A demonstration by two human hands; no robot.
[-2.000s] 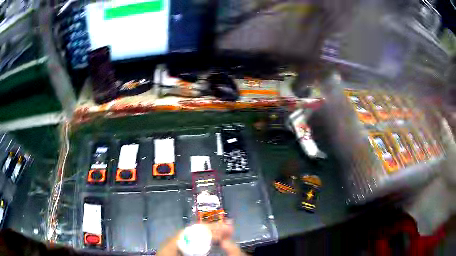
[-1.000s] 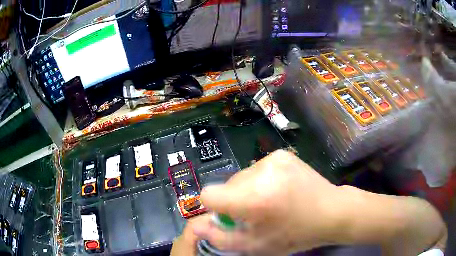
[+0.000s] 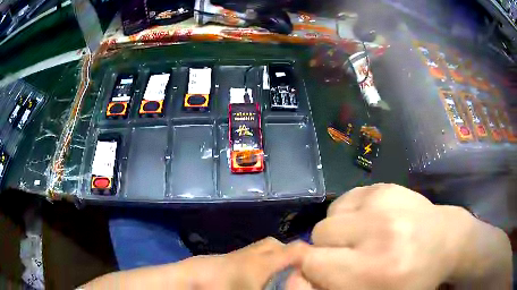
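Observation:
My right hand is closed at the bottom right, pressed against my left hand at the bottom centre. Between them a curved clear-grey edge of a bottle shows; the rest of it is hidden by my fingers and the picture's edge. A phone back with a red edge lies in the tray, across the upper and lower pockets. A white card lies just above it. No hand touches the phone or the tray.
Orange-ended phones fill upper-left pockets; a red-ended one lies lower left. A keypad phone lies upper right. Right of the tray are a battery, a scanner and stacked filled trays.
The view has tilted down, and the monitor has left the picture. The hands have moved down off the tray's front edge. The bottle's white lid with green, seen earlier, is now hidden.

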